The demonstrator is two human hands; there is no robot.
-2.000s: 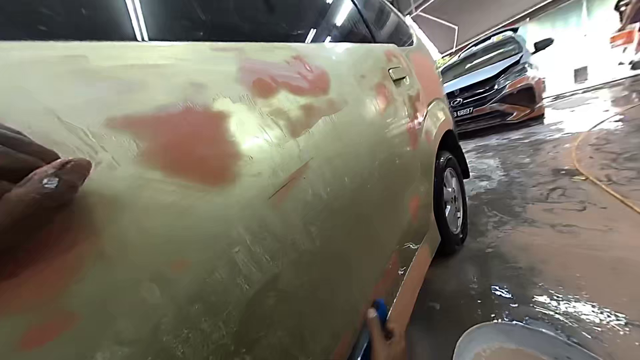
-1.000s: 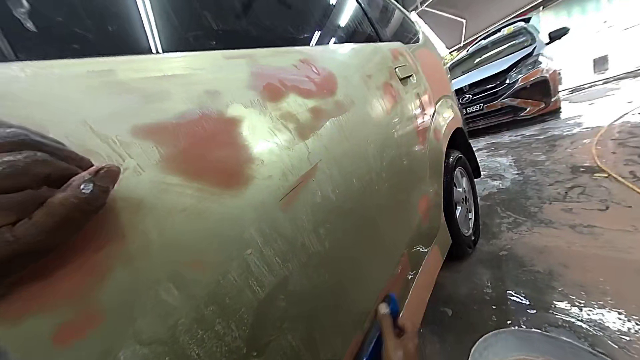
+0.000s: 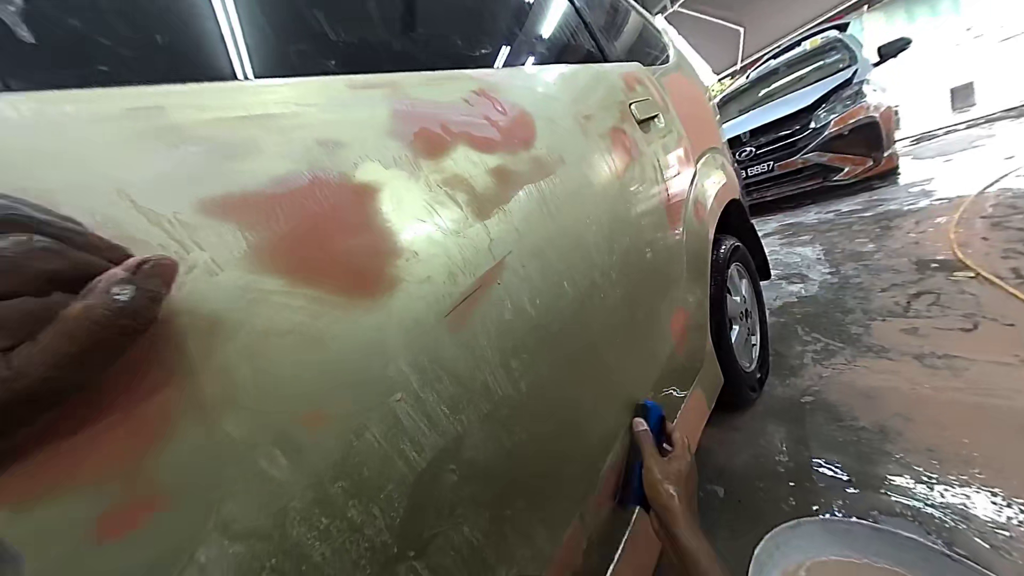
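Note:
A wet car door panel (image 3: 480,360) with gold-green paint and reddish sanded patches fills most of the view. At the left edge, my left hand (image 3: 72,296) rests against the panel with its fingers curled; whether anything is under them is hidden. Low on the car, near the lower door edge, my right hand (image 3: 668,472) grips a blue sanding block (image 3: 642,452) pressed against the body. A reddish patch (image 3: 320,232) lies to the right of my left hand, and a thin dark scratch mark (image 3: 478,285) crosses the panel's middle.
The rear wheel (image 3: 742,316) stands beyond my right hand. A round basin (image 3: 840,532) holding cloudy liquid sits on the wet floor (image 3: 880,384) at the lower right. A yellow hose (image 3: 968,252) runs along the right side. Another car (image 3: 808,112) is parked behind.
My right hand and the blue block show a little higher against the lower door edge than a second ago. My left hand stays against the panel.

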